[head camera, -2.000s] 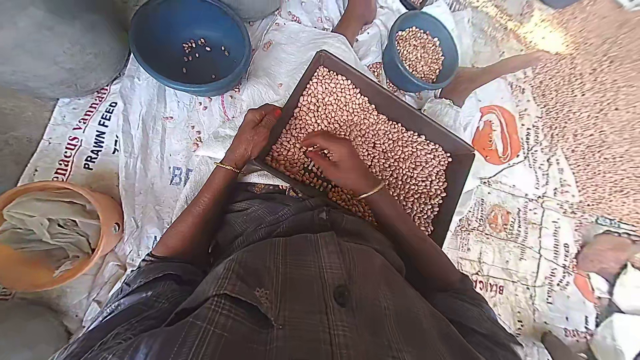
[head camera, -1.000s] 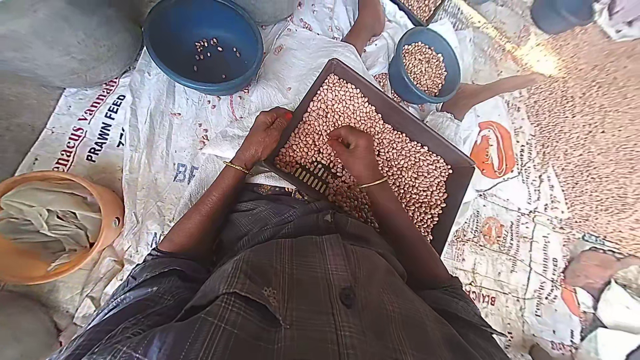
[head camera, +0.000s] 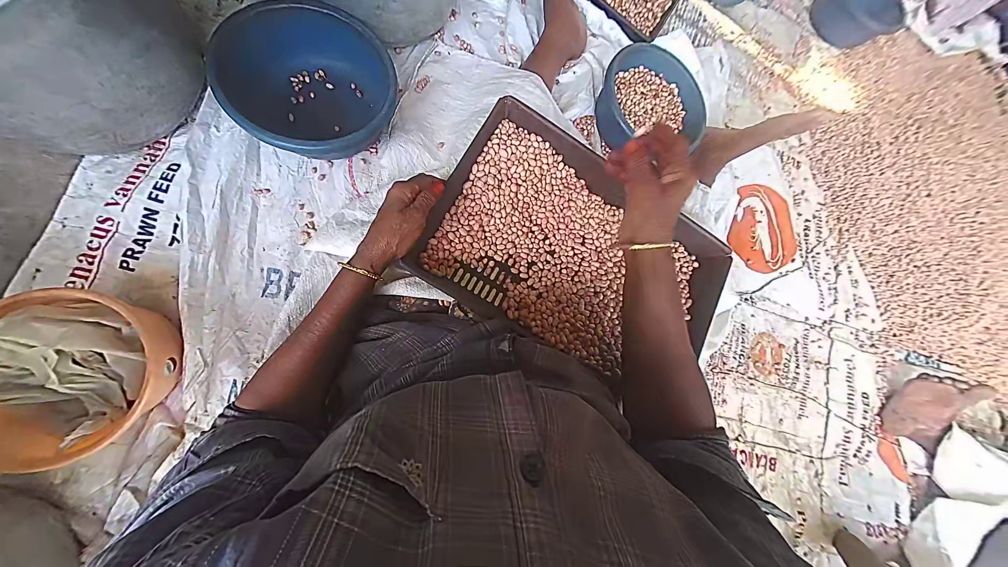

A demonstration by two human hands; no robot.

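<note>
A dark rectangular plastic tray with a slotted bottom lies tilted across my lap, covered in shelled, peanut-like kernels. My left hand grips the tray's left edge, thumb on top of the rim. Raised over the tray's far right edge, my right hand is at the near rim of a small blue tub that holds more kernels. Its fingers are bent and blurred; whether they hold a kernel cannot be told. Some of the tray's slots show bare near its lower left corner.
A large blue basin with several kernels stands at upper left. An orange tub holding cloth is at left. Printed white sacks cover the ground. Kernels are spread at right. Bare feet flank the small tub, and another tray lies beyond.
My right hand has moved from over the kernels in the tray, away from my body and rightward to the small blue tub. My left hand stays on the tray's edge.
</note>
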